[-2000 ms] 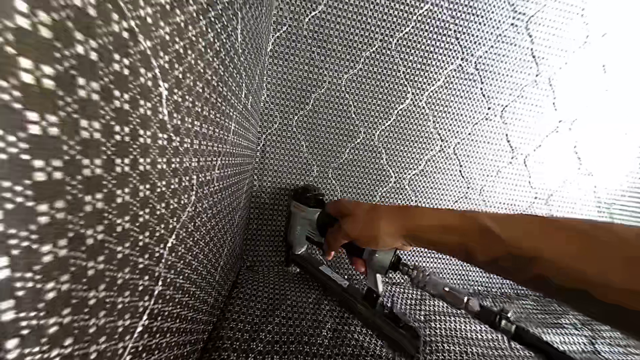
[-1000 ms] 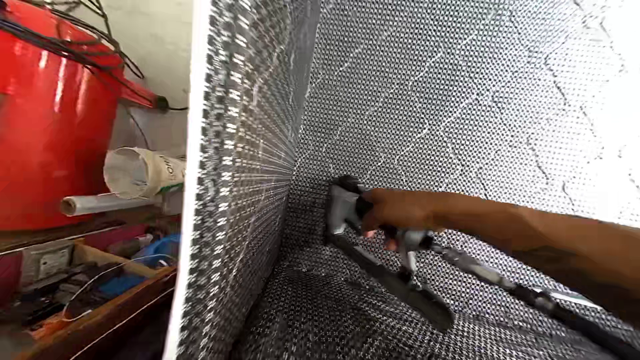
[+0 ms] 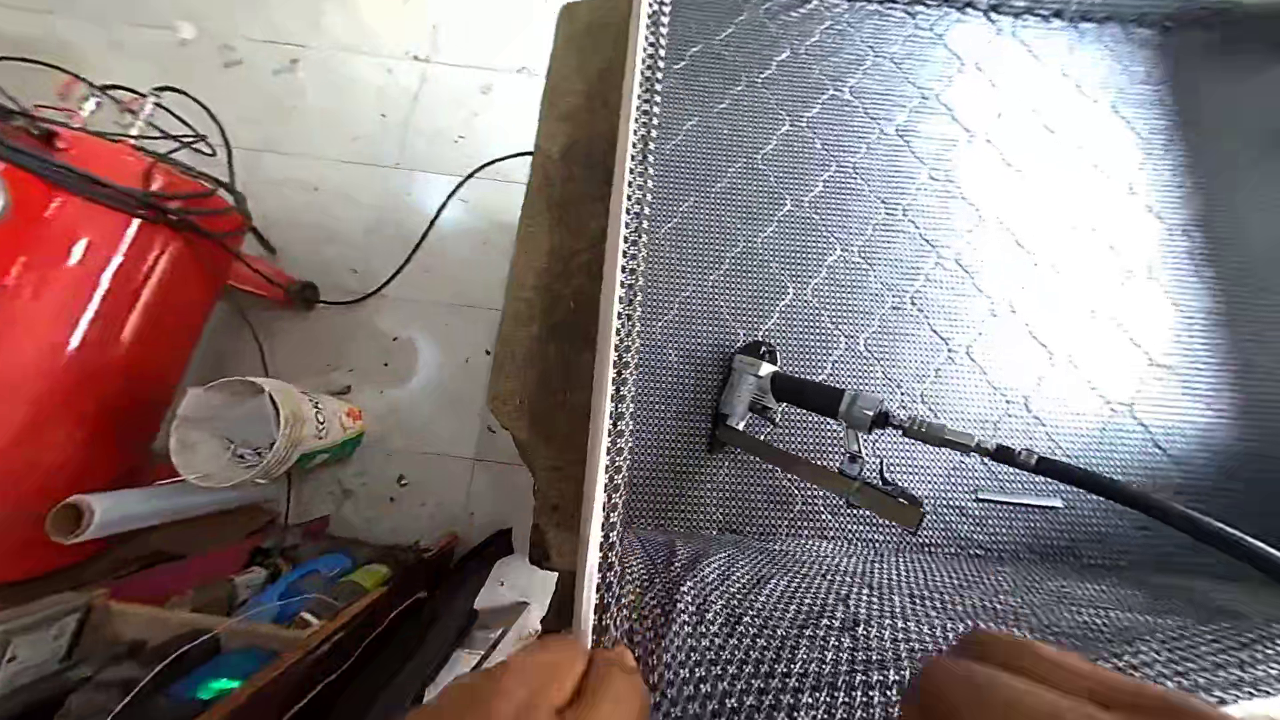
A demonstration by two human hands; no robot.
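Note:
A pneumatic staple gun [image 3: 790, 400] lies on the quilted patterned fabric [image 3: 740, 230], with its air hose [image 3: 1130, 495] running off to the right. Neither hand touches it. At the bottom edge my left hand [image 3: 550, 680] pinches the fabric at the pale edge of the panel, fingertips together. My right hand [image 3: 1040, 680] rests on the loose patterned fabric [image 3: 800, 610] at lower right; its fingers are partly cut off by the frame, so its hold is unclear. A strip of staples [image 3: 1020, 499] lies beside the hose.
On the left stand a red air compressor tank [image 3: 90, 330] with black cables, a white bucket [image 3: 280, 430] on its side and a plastic film roll [image 3: 160, 508]. A wooden toolbox [image 3: 330, 640] is at lower left. Brown board [image 3: 560, 250] runs along the panel's outer edge.
My right hand has let go of the staple gun, which now lies on the fabric. Both hands are now at the bottom edge. The view has swung left and back.

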